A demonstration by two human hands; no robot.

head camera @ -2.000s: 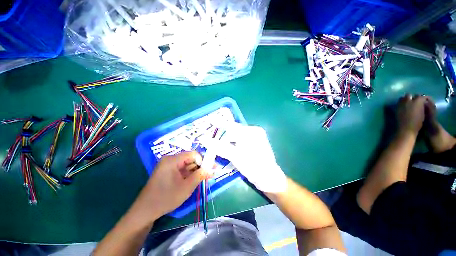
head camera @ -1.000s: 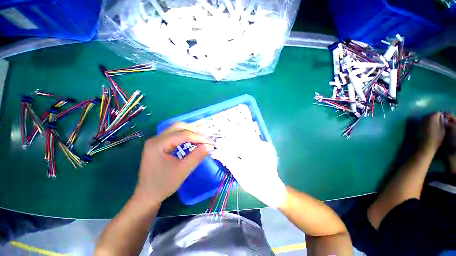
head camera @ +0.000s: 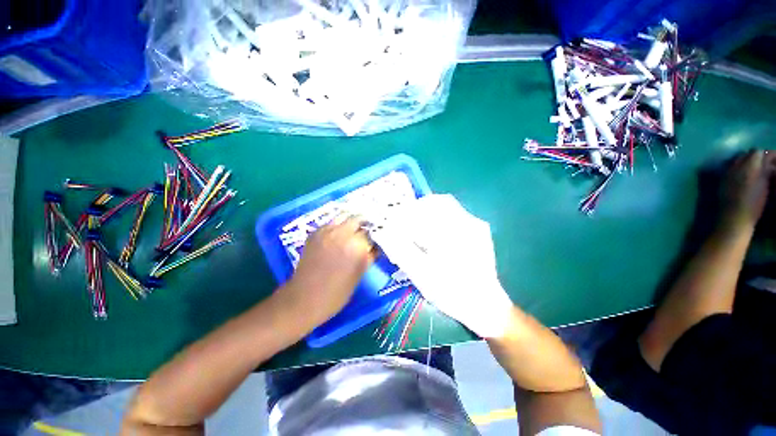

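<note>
My left hand (head camera: pixel 333 262), bare, is over the middle of the blue tray (head camera: pixel 271 240), its fingers bent together and touching my gloved hand's fingertips. What it pinches is too small to tell. My right hand (head camera: pixel 447 255), in a white glove, is closed on a wire harness (head camera: pixel 402 317). The coloured wires hang out below the glove toward the bench's near edge; the plug end is hidden by the hands. Small white pieces (head camera: pixel 387 192) lie in the tray around my hands.
A clear plastic bag (head camera: pixel 323 64) of large white sleeves stands at the back. Unsleeved harnesses (head camera: pixel 179 204) lie at left. Sleeved harnesses (head camera: pixel 617 106) are heaped at right. Blue bins (head camera: pixel 85 51) stand at the far edge. Another person's forearm (head camera: pixel 710 272) rests at the right edge.
My left hand has turned over, its knuckles now up, and stays against the glove's fingertips. The harness wires still hang below the glove. The view has shifted.
</note>
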